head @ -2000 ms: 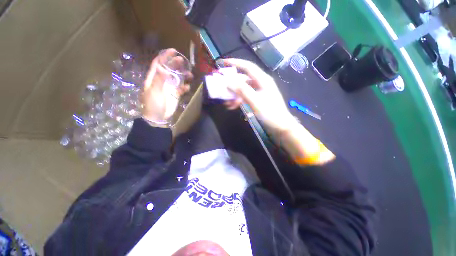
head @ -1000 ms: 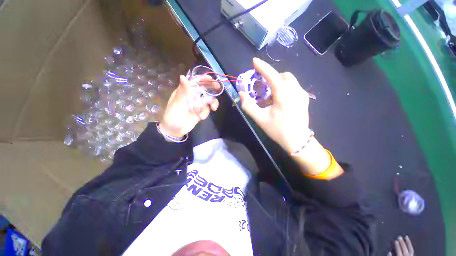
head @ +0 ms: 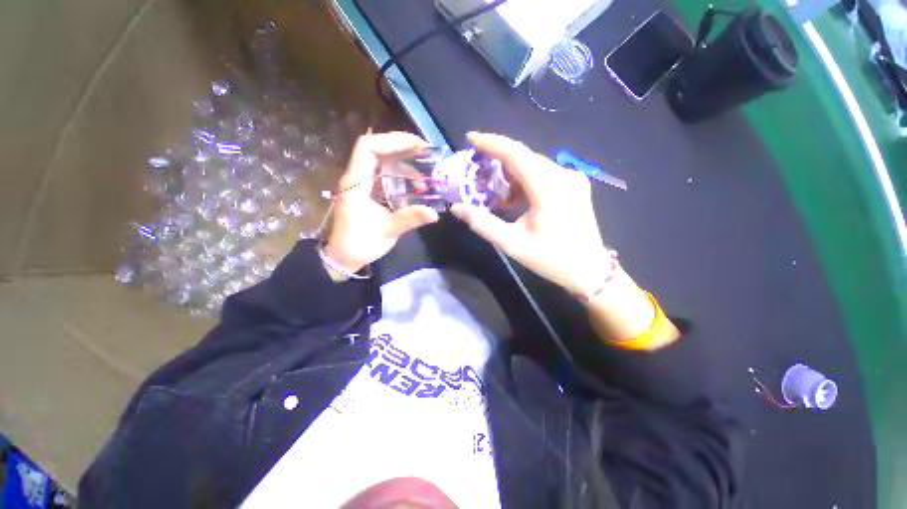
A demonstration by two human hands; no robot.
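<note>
My left hand (head: 370,204) holds a clear cover (head: 400,189) by its sides, with the open end towards my right hand. My right hand (head: 545,214) holds a lilac housing (head: 463,179) between thumb and fingers. The housing's end is at the cover's mouth, in line with it; how far it sits inside is hard to tell. Thin red wires (head: 403,178) run from the housing through the cover, and their ends show left of my left hand.
A carton (head: 75,224) at the left holds many clear covers (head: 234,194). On the black mat (head: 696,288) lie a blue-handled tool (head: 592,169), a loose cover (head: 570,60), a phone (head: 648,55), a black cup (head: 734,68), a white box (head: 532,30) and another wired housing (head: 809,387).
My hands have come together, bringing the housing to the cover's mouth, and wire ends now show at the left. Another hand at lower right has gone; the housing there lies turned differently.
</note>
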